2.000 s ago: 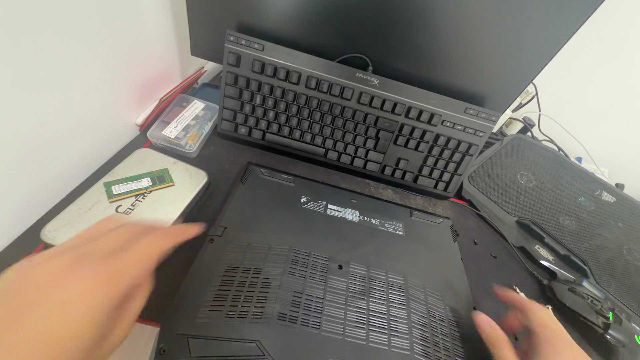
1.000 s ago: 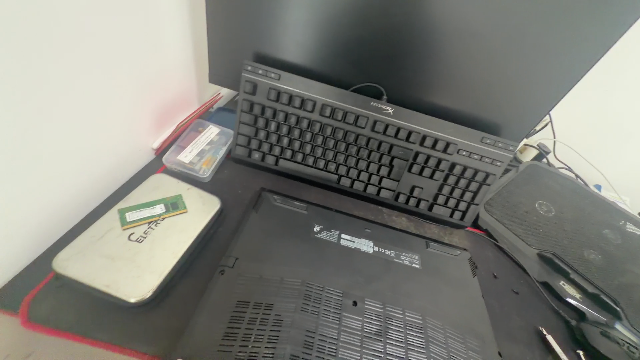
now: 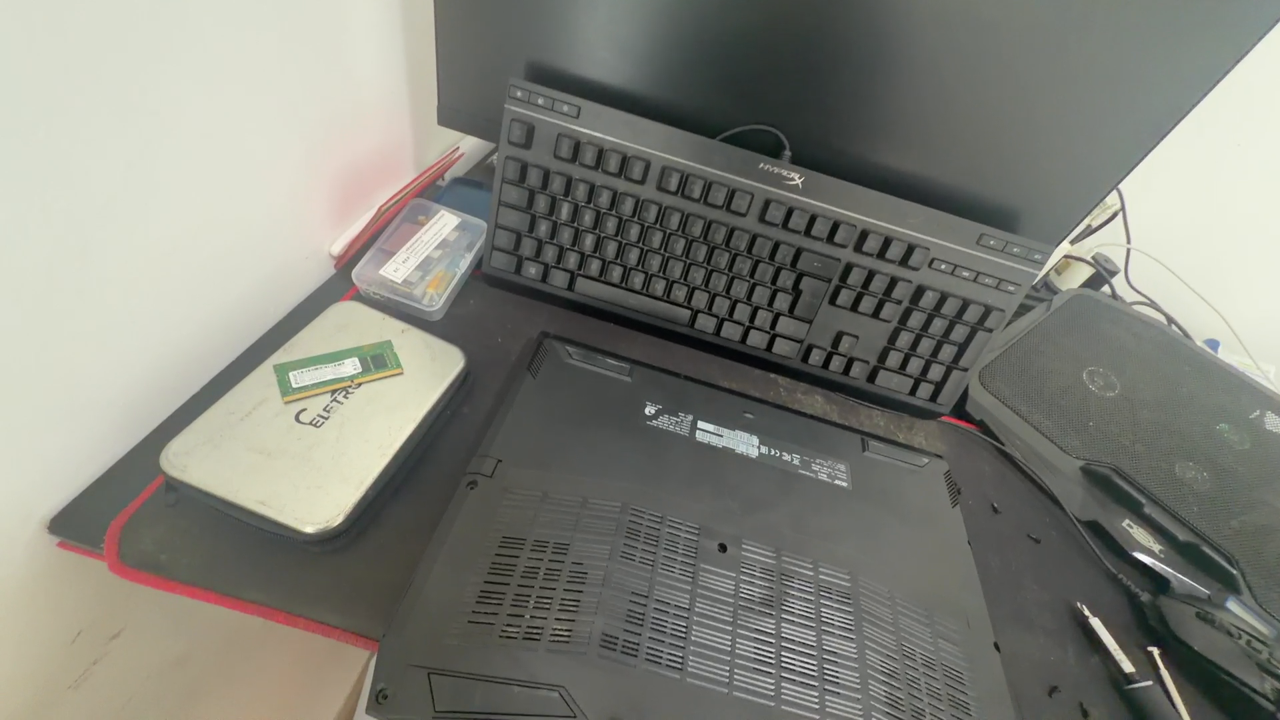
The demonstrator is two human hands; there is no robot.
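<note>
Neither my left hand nor my right hand is in view. A black laptop (image 3: 640,470) lies upside down, its vented bottom cover facing up and its near edge cut off by the frame. To its left, a green RAM module (image 3: 338,371) rests on a silver hard case (image 3: 250,460). Right of the laptop, several small dark screws (image 3: 1034,538) lie on the dark mat. Near the lower right are a slim syringe-like tube (image 3: 1108,640) and a thin metal-tipped tool (image 3: 1166,680), only partly visible.
A black keyboard (image 3: 700,255) leans against a monitor (image 3: 800,90) behind the laptop. A clear plastic box (image 3: 422,258) sits at the back left. On the right are a laptop cooling pad (image 3: 1130,390), a black mouse (image 3: 1225,640) and cables (image 3: 1150,290).
Both hands, seen at the laptop's left and right sides two seconds ago, have left the view. The laptop remains bottom up, and the RAM module is still on the case.
</note>
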